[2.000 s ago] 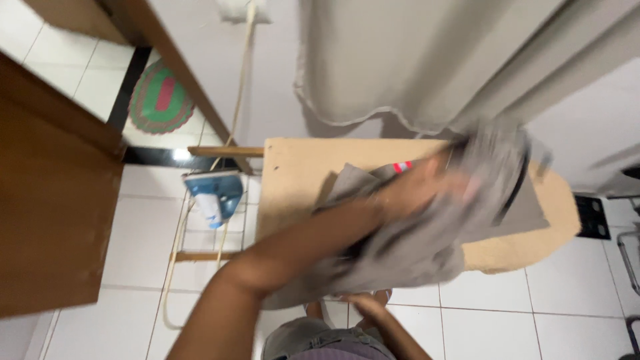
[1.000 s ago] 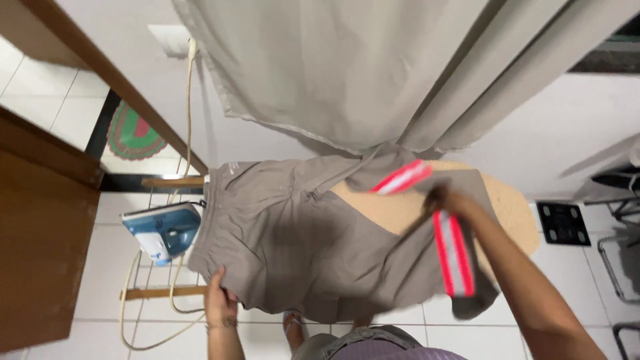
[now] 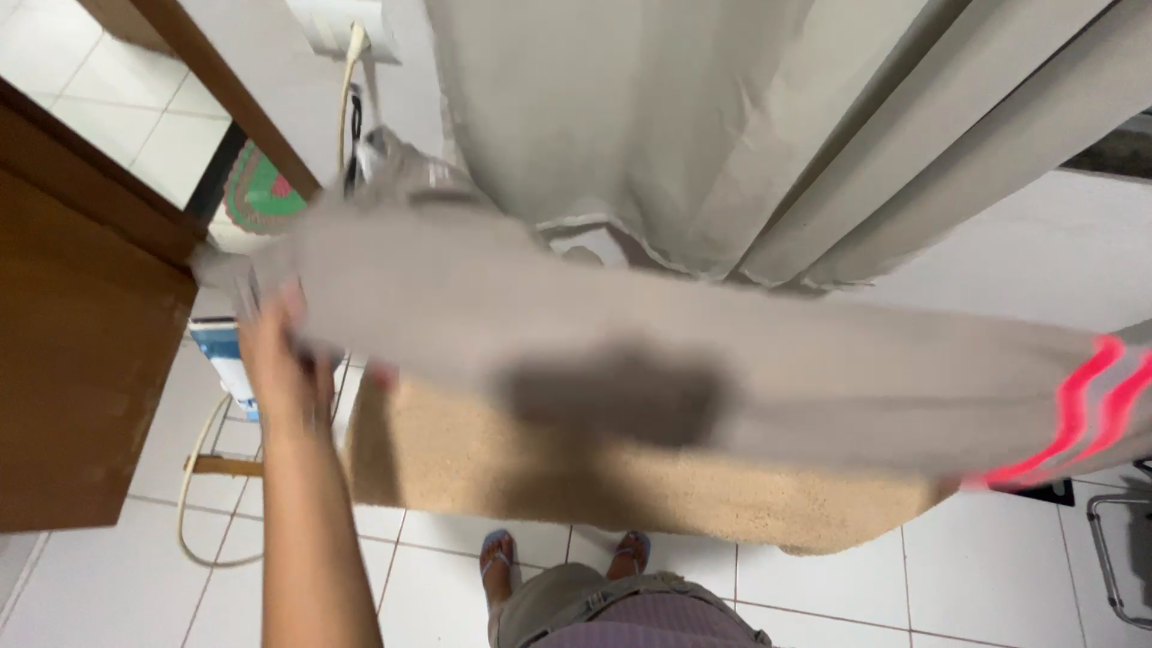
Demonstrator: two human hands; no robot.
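Observation:
Grey-brown trousers (image 3: 810, 378) with pink-red and pale bands at the leg end stretch sideways in the air above a tan ironing board (image 3: 648, 486), blurred by motion. My left hand (image 3: 288, 360) grips them near the waist end, at the board's left. My right hand does not show. Just left of my left hand, a blue and white clothes iron (image 3: 220, 355) rests on the rack at the board's end, partly hidden by that hand.
A pale cord (image 3: 184, 513) loops from the iron's side, and another runs to a wall socket (image 3: 346, 27). Brown wooden door (image 3: 81, 360) at left, grey curtain (image 3: 648, 135) behind the board, metal-framed item (image 3: 1102, 558) at lower right.
The trousers lay spread on the board one second ago and are now lifted above it. My right hand, on a banded leg end then, has gone out of sight.

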